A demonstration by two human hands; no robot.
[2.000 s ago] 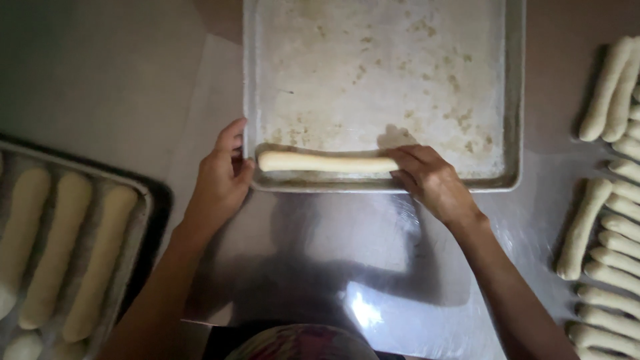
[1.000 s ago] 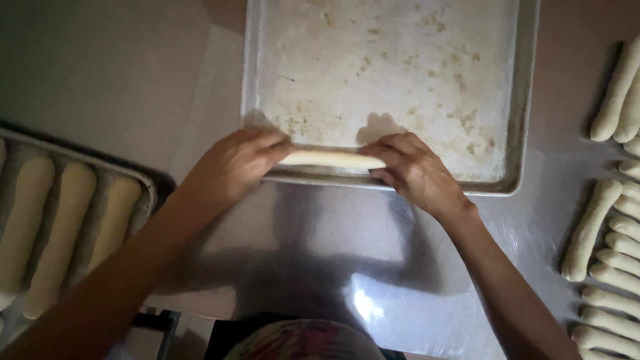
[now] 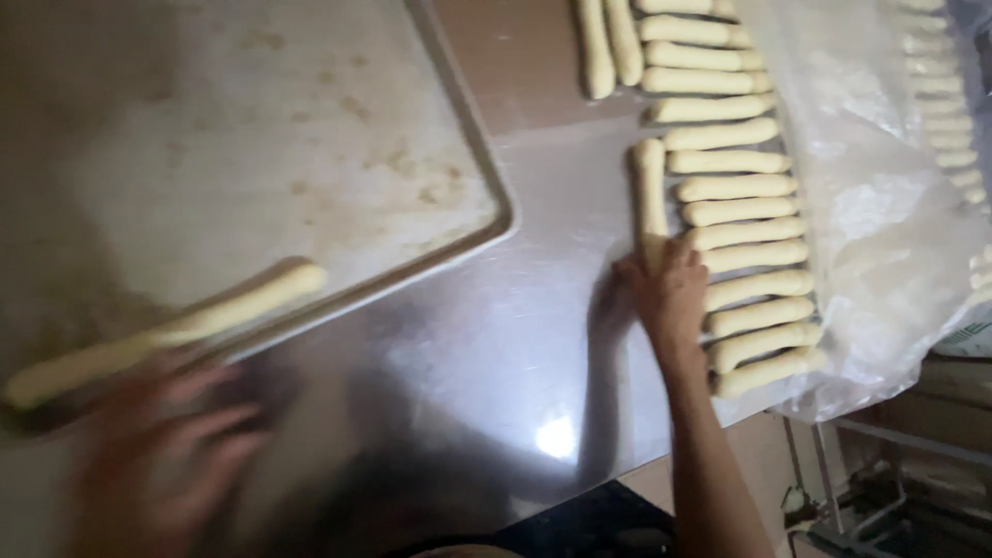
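Observation:
One roll of dough (image 3: 232,306) lies on the metal baking tray (image 3: 484,167), along its near edge. My left hand (image 3: 174,434), blurred, is just below that roll with its fingers apart, holding nothing that I can see. At the right, my right hand (image 3: 668,287) has its thumb and fingers about the lower end of an upright dough roll (image 3: 649,186) on the steel table. Beside this roll runs a column of dough rolls (image 3: 736,187) lying crosswise.
Two more dough rolls (image 3: 608,46) lie lengthwise at the top. Clear plastic sheeting (image 3: 868,232) spreads right of the column, with further rolls (image 3: 942,101) beyond it. The steel table's near edge (image 3: 643,463) slants across the lower right, with a metal rack (image 3: 891,442) below.
The view has swung right. My right hand has left the roll on the tray and moved right to another dough roll. My left hand has come off the tray's roll, which now lies free.

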